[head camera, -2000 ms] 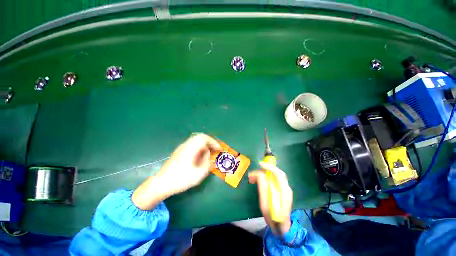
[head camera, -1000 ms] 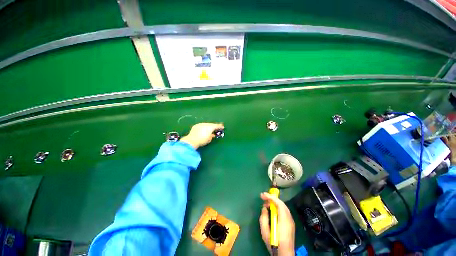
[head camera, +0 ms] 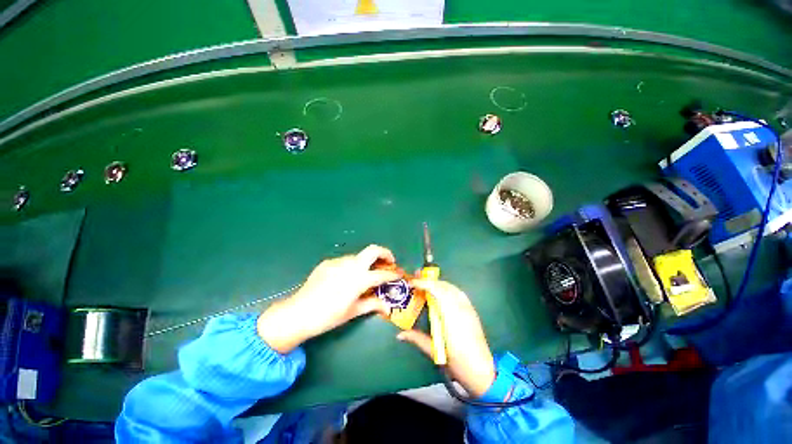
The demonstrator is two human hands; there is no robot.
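Observation:
A round silvery-purple stator point(head camera: 394, 293) is at the orange fixture point(head camera: 405, 317) on the green mat; whether it is fully seated cannot be told. My left hand point(head camera: 334, 290) has its fingers on the stator's left and upper edge. My right hand point(head camera: 458, 334) holds the yellow soldering iron point(head camera: 437, 316), its metal tip pointing away from me, and its fingers touch the fixture's right side. Solder wire point(head camera: 226, 310) runs from the spool point(head camera: 106, 336) at left to behind my left hand. No tweezers can be made out.
Several stators, one of them point(head camera: 295, 140), lie along the green belt point(head camera: 391, 95). A white pot point(head camera: 519, 202) with brownish bits stands right of centre. Right of it are a black fan point(head camera: 569, 282), a yellow sponge block point(head camera: 683, 282) and a blue station point(head camera: 725, 173). Another blue box point(head camera: 30, 351) is at left.
My left hand has come back from the belt to the fixture, which was empty a second ago and now has a stator at it. My right hand with the iron has moved to the fixture. The view has tilted down.

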